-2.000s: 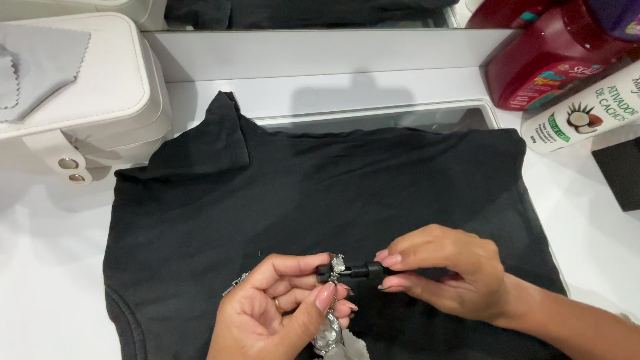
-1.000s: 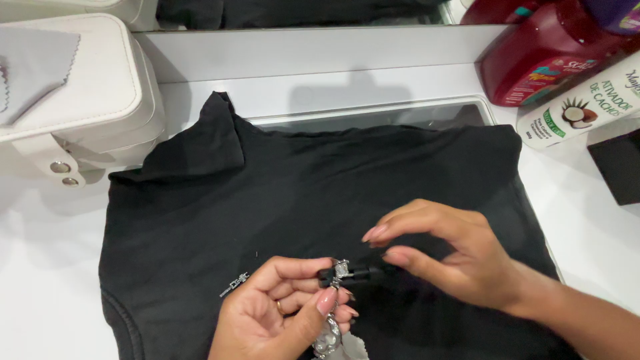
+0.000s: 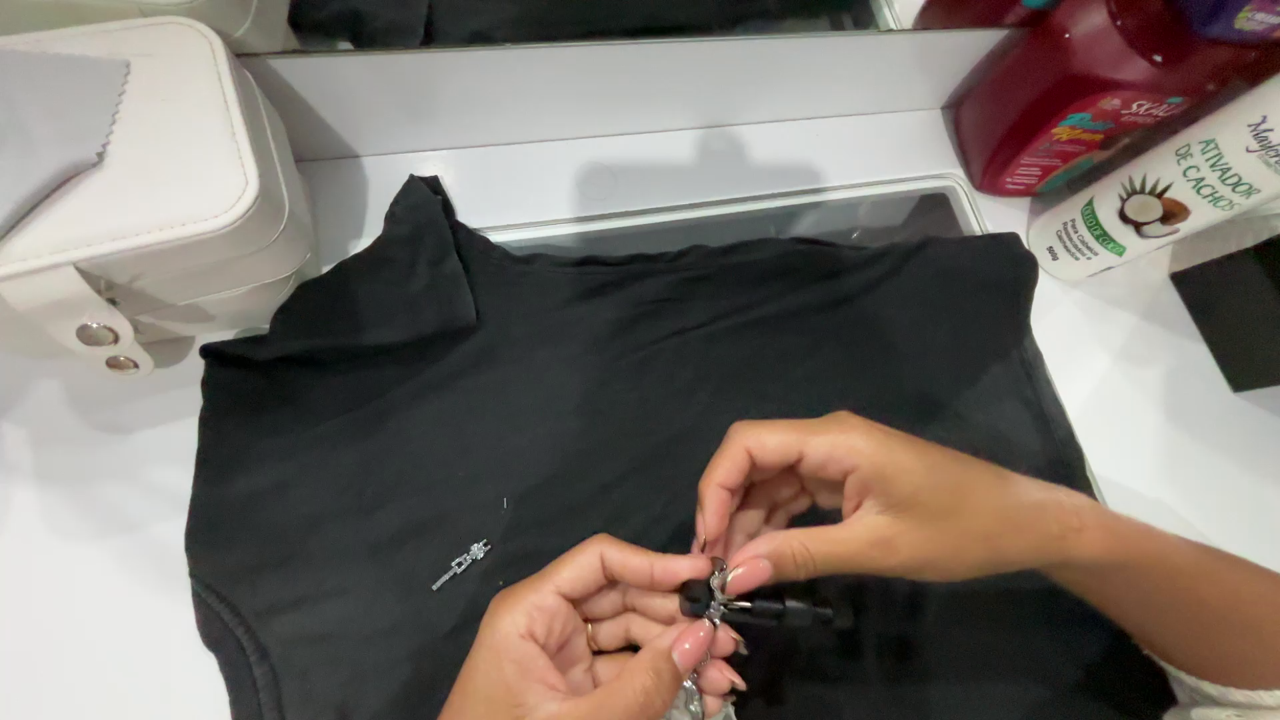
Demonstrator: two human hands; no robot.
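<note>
My left hand grips a small black tool with a metal pin, together with a silver-coloured metal chain that hangs down past the fingers. My right hand pinches the top of the chain between thumb and forefinger, just above the tool. Both hands are over a black cloth garment. A short, detached piece of silver-coloured chain lies on the garment left of my left hand, and a tiny thin pin is above it. The fingers partly hide the chain and tool.
A white case with a snap strap and a grey cloth on top stands at the left. A dark red bottle, a white bottle and a black object are at the right. Behind the garment is a clear-edged tray.
My right hand has left the right end of the black tool and moved left to the chain, where it now pinches. My left hand has kept its hold.
</note>
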